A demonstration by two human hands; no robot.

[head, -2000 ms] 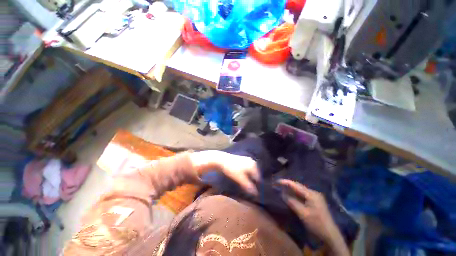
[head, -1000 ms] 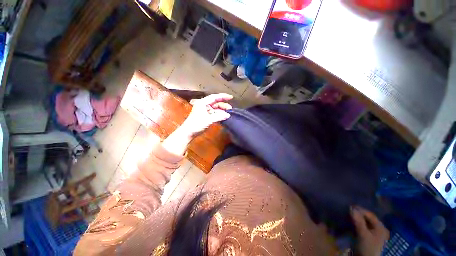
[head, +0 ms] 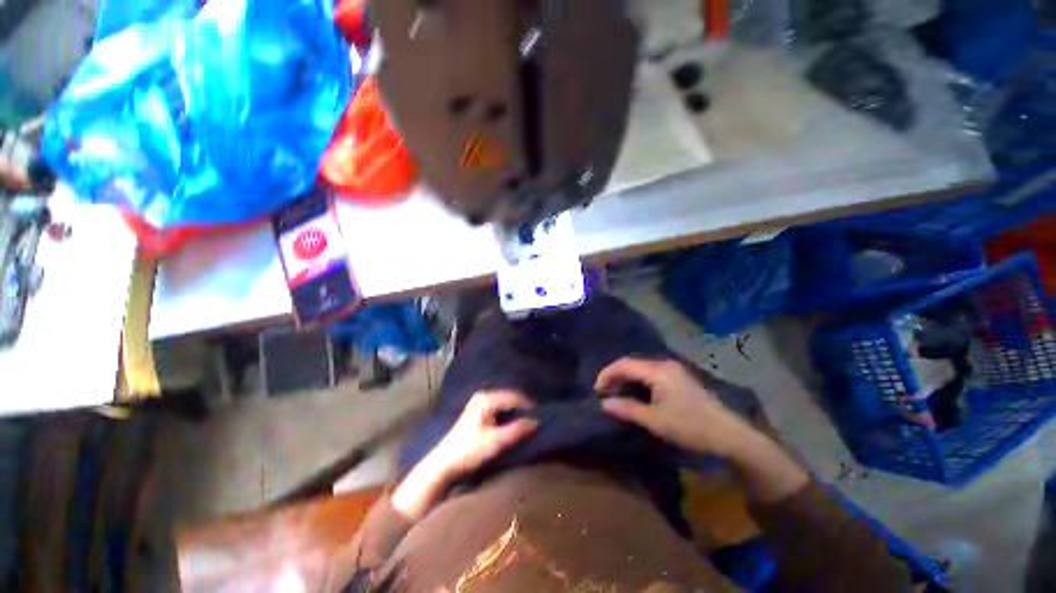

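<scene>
A dark garment piece (head: 567, 434) lies across my lap below the sewing machine. My left hand (head: 481, 434) grips its edge between thumb and fingers. My right hand (head: 666, 403) grips the same edge a little to the right. Both hands are bare. The machine's dark head (head: 510, 104) with a yellow warning triangle is in front of me, above a small white plate (head: 542, 278) at the table edge. The needle area is too blurred to make out.
The white sewing table (head: 405, 257) holds a lit smartphone (head: 313, 261) and blue (head: 203, 110) and red-orange (head: 368, 145) plastic bags. A blue lattice crate (head: 961, 446) with cloth inside stands at the right. A wooden bench (head: 249, 547) is under me. Dark striped cloth or slats show at lower left.
The view has turned right toward the machine. My hands, spread wide apart on the garment a second ago, are now close together at its edge over my lap.
</scene>
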